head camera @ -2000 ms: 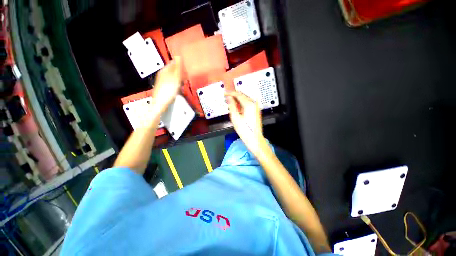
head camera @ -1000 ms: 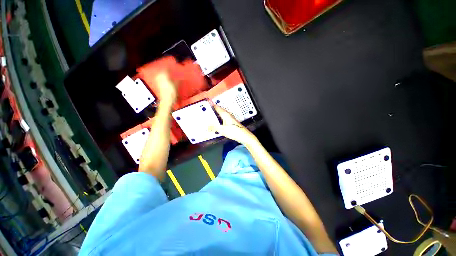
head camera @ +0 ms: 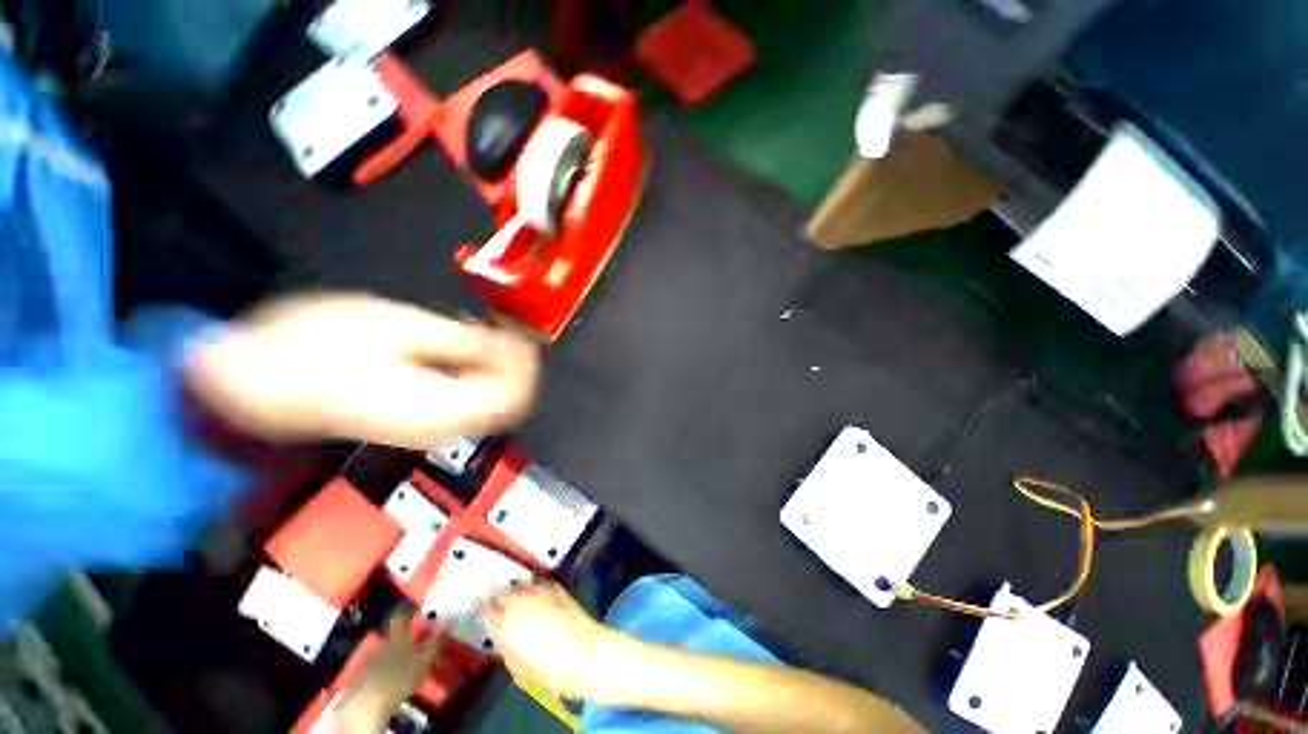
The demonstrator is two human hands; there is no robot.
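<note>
Several white square boxes with dark feet lie among orange-red pieces (head camera: 333, 538) in the black tray at lower left. My right hand (head camera: 552, 638) reaches in from the lower right, its fingers closed at the right edge of a vented white box (head camera: 471, 581). My left hand (head camera: 385, 674) is blurred and low in the tray, left of my right hand; its fingers and any hold cannot be made out. A white box (head camera: 865, 516) lies feet up on the black benchtop with a yellow-orange cable (head camera: 1083, 538) at its corner.
Another person's hand (head camera: 366, 366) and blue sleeve (head camera: 86, 430) reach over the tray from the left. A red tape dispenser (head camera: 585, 215) stands beyond it. More white boxes (head camera: 1019, 667) lie at lower right, near a tape roll (head camera: 1222, 571). A printed sheet (head camera: 1122, 230) is at upper right.
The view has swung toward the benchtop, and the tray now shows at lower left. Another person's arm has come in from the left. My hands remain over the tray.
</note>
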